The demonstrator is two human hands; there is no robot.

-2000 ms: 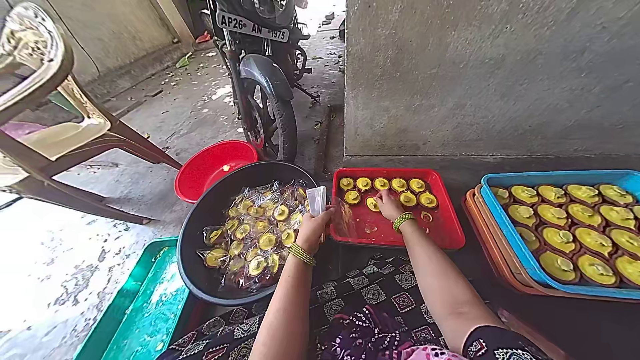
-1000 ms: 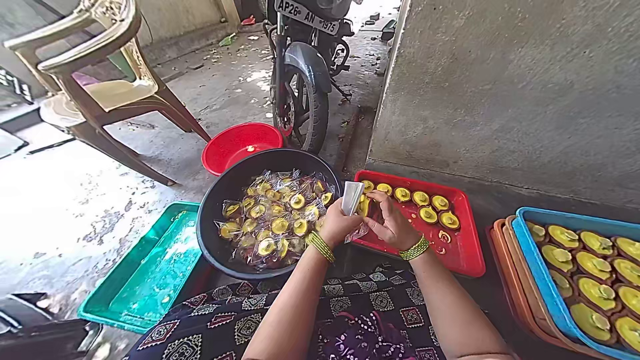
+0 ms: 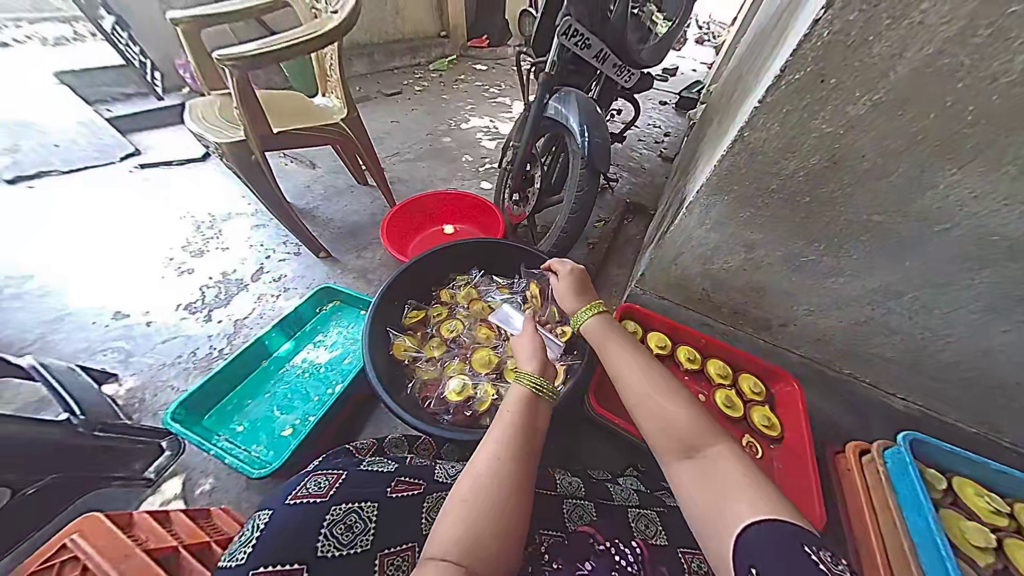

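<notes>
Over the black basin (image 3: pixel 384 376), my left hand (image 3: pixel 532 348) grips a white stack of small plastic bags (image 3: pixel 524 328). Just beyond it, my right hand (image 3: pixel 570 284) pinches the top of a clear plastic bag (image 3: pixel 534 294) with a yellow piece inside. Many bagged round yellow pieces (image 3: pixel 484 360) lie heaped in the basin. To the right, partly behind my right forearm, a red tray (image 3: pixel 788 480) holds several unwrapped yellow pieces (image 3: pixel 718 371). More of them fill a blue tray (image 3: pixel 908 464) at the lower right.
A green tray (image 3: pixel 272 400) lies left of the basin, a red bowl (image 3: pixel 442 224) behind it. Farther back stand a plastic chair (image 3: pixel 280 112) and a motorcycle (image 3: pixel 560 136). A concrete wall (image 3: pixel 864 216) rises at right; an orange crate (image 3: pixel 152 544) is at lower left.
My right hand has moved from the red tray to my left hand, then out over the black basin with a bagged piece. My left hand is now over the basin too. The view has shifted.
</notes>
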